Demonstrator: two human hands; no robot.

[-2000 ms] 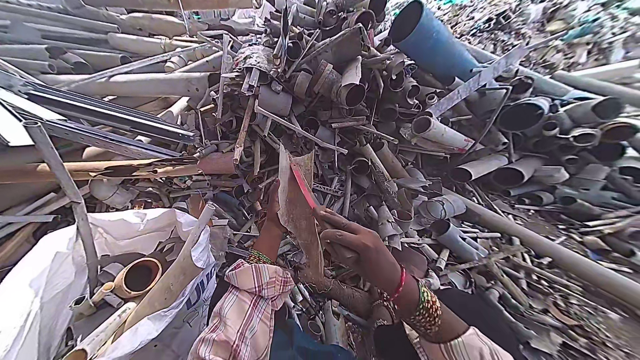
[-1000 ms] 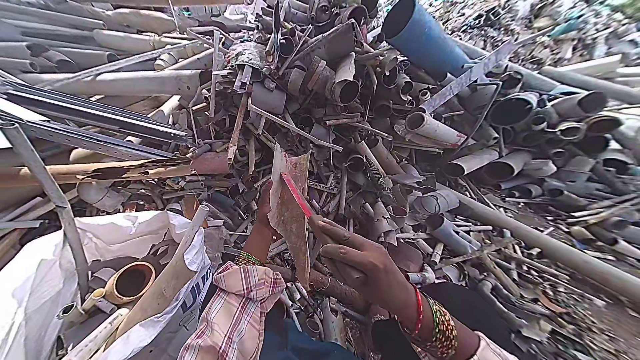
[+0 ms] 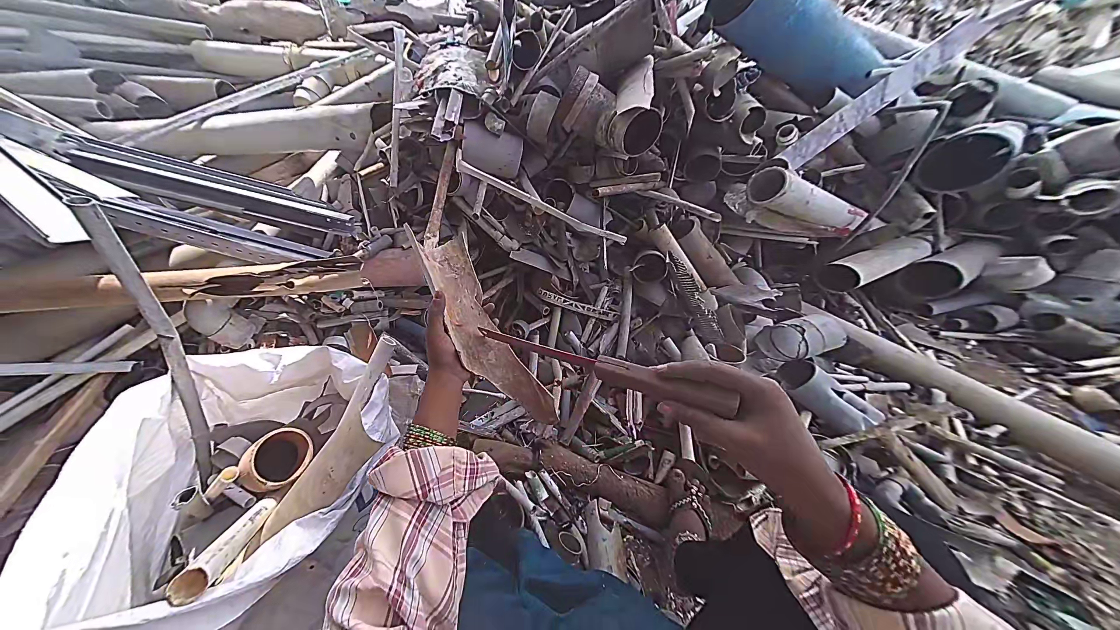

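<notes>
My left hand (image 3: 448, 341) grips the left edge of a broken, curved piece of dirty pipe wall (image 3: 481, 319), which is held tilted over the heap. My right hand (image 3: 744, 416) is closed around the wooden handle of a blade tool (image 3: 669, 385); its thin reddish blade points left, with the tip at the face of the pipe piece. Whether the tip touches it I cannot tell. Below the piece, a thick brown pipe or log (image 3: 595, 481) lies across the scrap, with a bare foot (image 3: 687, 503) beside it.
A white woven sack (image 3: 96, 507) holding pipe offcuts stands at the left. Ahead rises a heap of scrap pipes with a large blue pipe (image 3: 801, 44) at the upper right. Metal channels (image 3: 210, 192) jut in from the left, and a long grey pipe (image 3: 989, 407) slants across the right.
The blade, earlier upright against the pipe piece, now lies nearly level and points left. My right hand has moved right and down from the piece, which my left hand still holds.
</notes>
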